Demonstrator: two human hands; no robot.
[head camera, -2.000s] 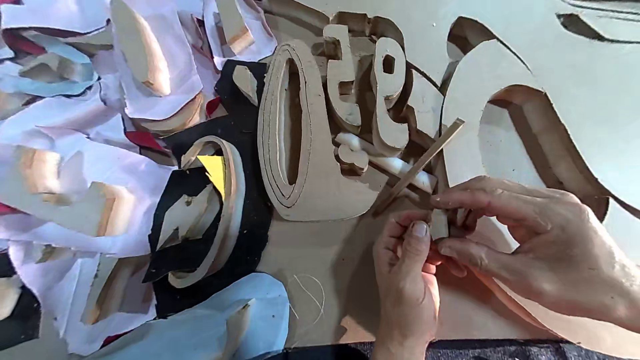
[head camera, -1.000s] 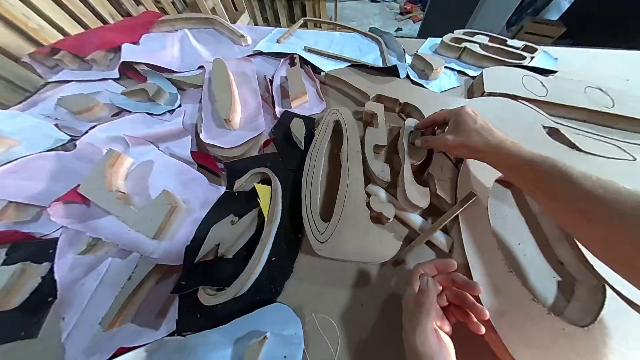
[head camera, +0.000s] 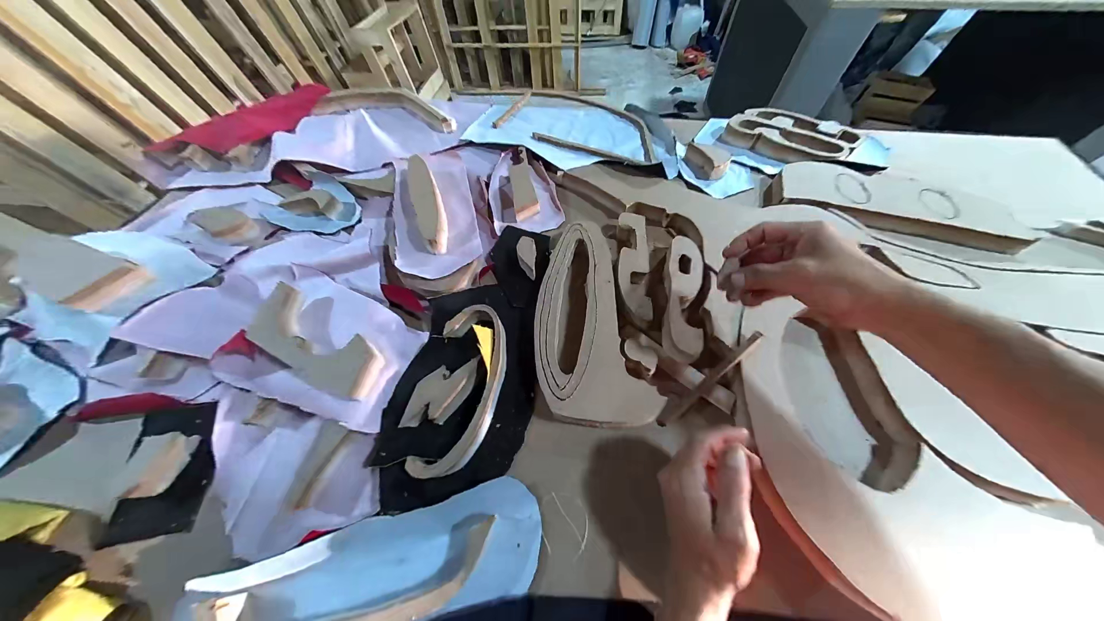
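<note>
My right hand (head camera: 789, 267) is pinched around a small piece, mostly hidden by the fingers, just right of a foam or board cutout with a round hole (head camera: 687, 293). Beside that piece stands a cutout shaped like a 5 (head camera: 636, 267). My left hand (head camera: 711, 509) is nearer to me with its fingers curled; whether it holds anything is not clear. Between the hands a thin strip (head camera: 716, 375) lies slanted across a pale roll (head camera: 690, 379). To their left lies a thick board with oval outlines and an oval opening (head camera: 604, 379).
Fabric pieces in lilac (head camera: 172, 319), light blue (head camera: 509, 535) and black (head camera: 517, 405) bear cut shapes across the left side. Large thick boards (head camera: 862, 388) with curved cutouts lie on the right. Wooden slats (head camera: 103, 78) stand behind the table at the left.
My right hand was beside my left hand at first, then over the hole cutout, and is now to the right of it. The view has tilted up.
</note>
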